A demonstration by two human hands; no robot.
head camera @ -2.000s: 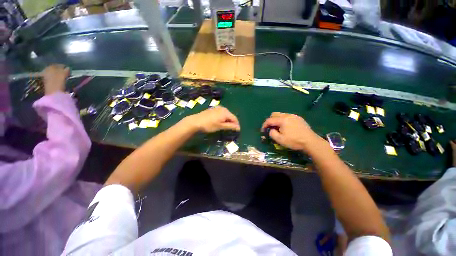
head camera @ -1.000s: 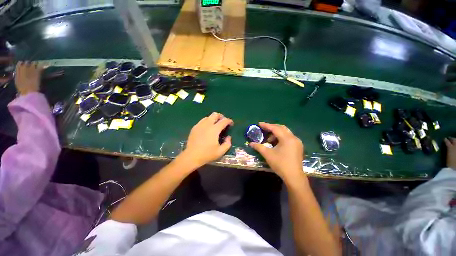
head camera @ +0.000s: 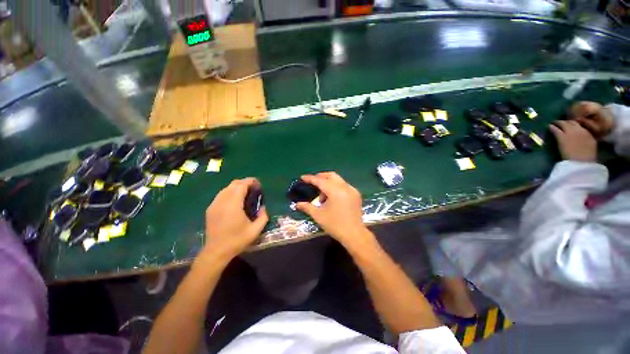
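My left hand [head camera: 233, 216] holds a dark rounded watch piece [head camera: 255, 201] on edge between thumb and fingers, over the near part of the green belt. My right hand [head camera: 336, 203] holds a black rounded watch unit [head camera: 304, 191] by its right side, with a small pale part under it near my fingertips. The two pieces are apart. A shiny clear-looking watch piece [head camera: 390, 173] lies on the belt to the right of my right hand.
Piles of watch units with pale yellow-edged batteries lie left [head camera: 100, 197] and right [head camera: 492, 133]. A power supply [head camera: 202, 47] stands on a wooden board [head camera: 207, 97]. Its white lead and a dark pen-like tool [head camera: 361, 113] lie beyond. People sit on both sides.
The view has swung right, so belt items appear further left. The unit in my right hand now shows a black face instead of a shiny one. My left hand's piece is more visible.
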